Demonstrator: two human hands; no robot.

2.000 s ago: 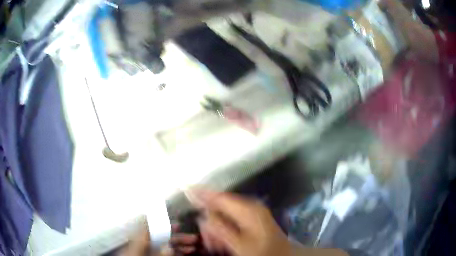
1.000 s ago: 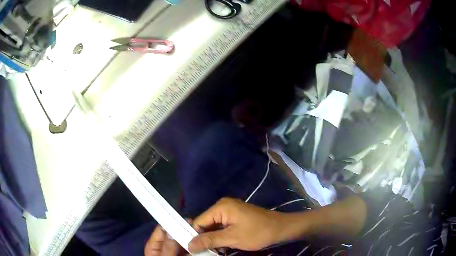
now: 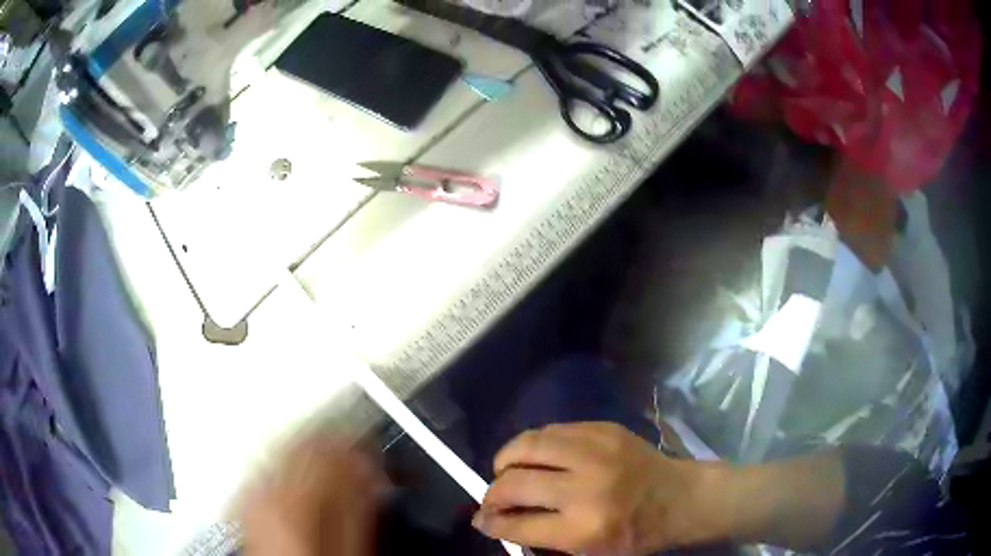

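Note:
A narrow white fabric strip (image 3: 424,437) runs from the bright white table down over its front edge to my right hand. Its upper end fades into the glare on the table. My right hand (image 3: 587,489) is closed on the strip below the table edge, and a short end shows under the fingers. My left hand (image 3: 310,494) is blurred at the front edge, to the left of the strip and apart from it; its fingers cannot be made out.
Pink snips (image 3: 451,187), a black phone (image 3: 372,70), a light-blue triangle (image 3: 488,87) and black shears (image 3: 596,87) lie on the table. The sewing machine (image 3: 152,98) is upper left, dark blue-grey cloth (image 3: 103,337) at left. A clear bag of offcuts (image 3: 804,380) is at right.
My left hand has left the strip and moved up and left to the table edge. My right hand still holds the strip, now further right in view. The view has shifted, showing more table.

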